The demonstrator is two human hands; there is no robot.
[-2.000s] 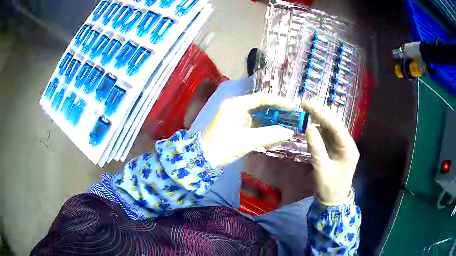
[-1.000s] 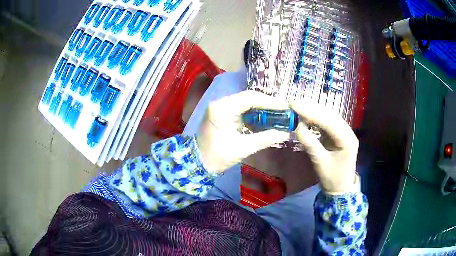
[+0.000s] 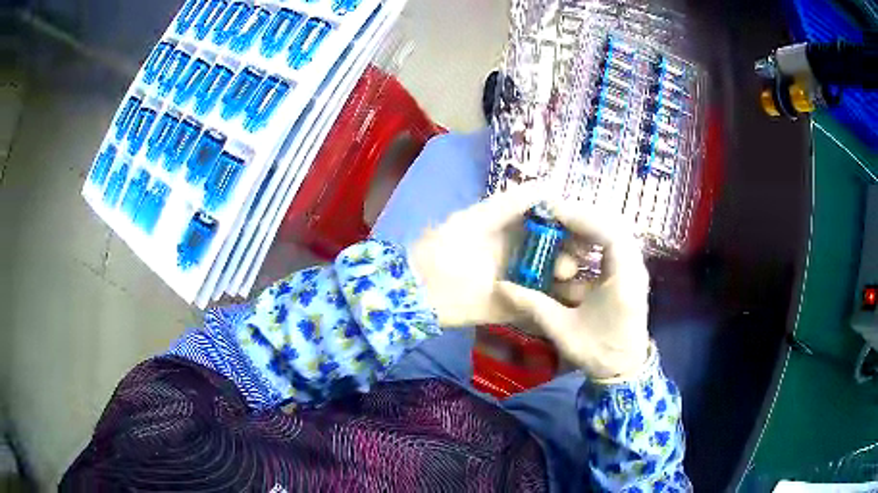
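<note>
A translucent blue housing [image 3: 535, 252] is held between my two gloved hands above my lap, with its long side roughly upright in the view. My left hand [image 3: 467, 265] grips it from the left. My right hand [image 3: 611, 303] touches it from the right with thumb and fingers. A small shiny part [image 3: 589, 260] shows among the right hand's fingers, blurred. The white foam tray [image 3: 252, 214] at the left holds rows of blue housings, on a stack of the same trays. The clear blister tray [image 3: 568, 135] in front holds two columns of small blue-dark parts.
Red stools [image 3: 332, 183] stand under the trays. A black hose arm with a brass-coloured end [image 3: 791, 97] reaches in at the upper right. A green bench [image 3: 818, 318] with a grey box [image 3: 869, 325] is at the right. A bright blue tray [image 3: 857, 108] is behind the arm.
The housing has turned from lying sideways to roughly upright in the view. My right hand has moved left and closed in around it.
</note>
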